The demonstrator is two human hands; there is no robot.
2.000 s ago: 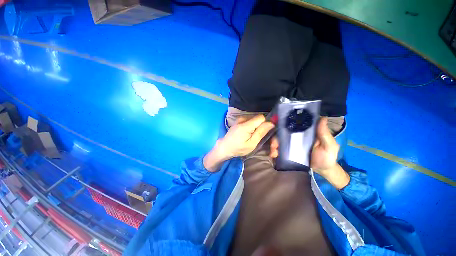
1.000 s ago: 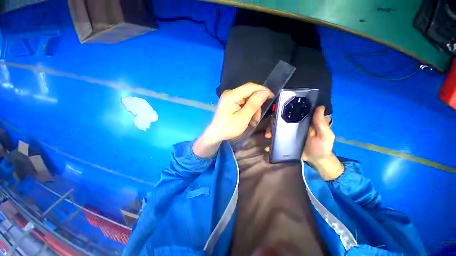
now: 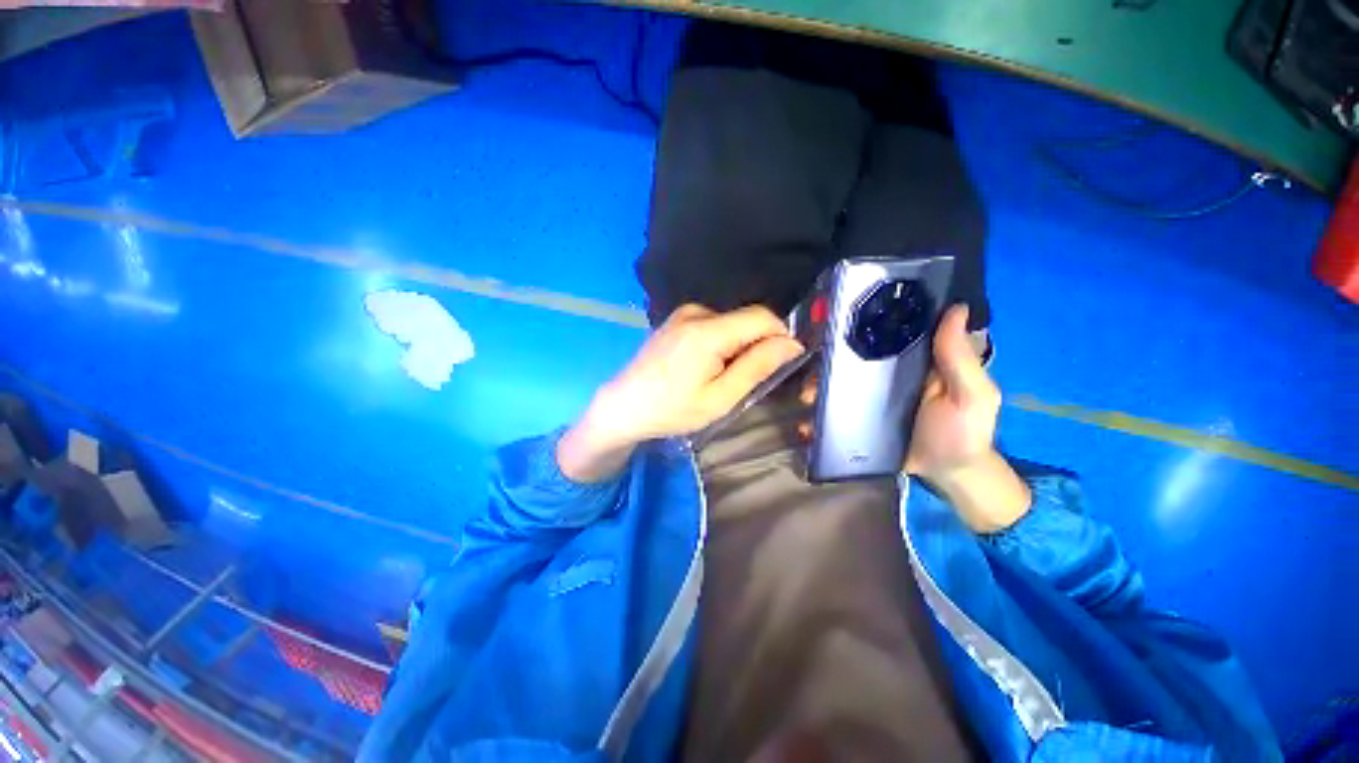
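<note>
The smartphone [image 3: 868, 403] is held upright over my lap, its grey-purple glossy back and round black camera ring facing me. My right hand [image 3: 961, 418] grips it by its right edge, with fingertips showing at its left edge. My left hand [image 3: 693, 376] is at the phone's left side and pinches the thin clear plastic strip [image 3: 768, 385], which runs down and left from the fingers. The strip's upper end is mostly hidden by the fingers and the phone edge. A small red part [image 3: 818, 310] shows beside the camera end.
The green bench edge [image 3: 1043, 60] crosses the top, above my knees. A black object [image 3: 1312, 60] and a red block [image 3: 1343, 254] are at the upper right. A cardboard carton [image 3: 298, 67] stands on the floor at upper left. Racks and a red basket [image 3: 331, 668] are at lower left.
My left hand has lowered and turned, and the strip that stuck up above the fingers is now mostly hidden along the phone's left edge. My right hand still holds the phone in nearly the same place.
</note>
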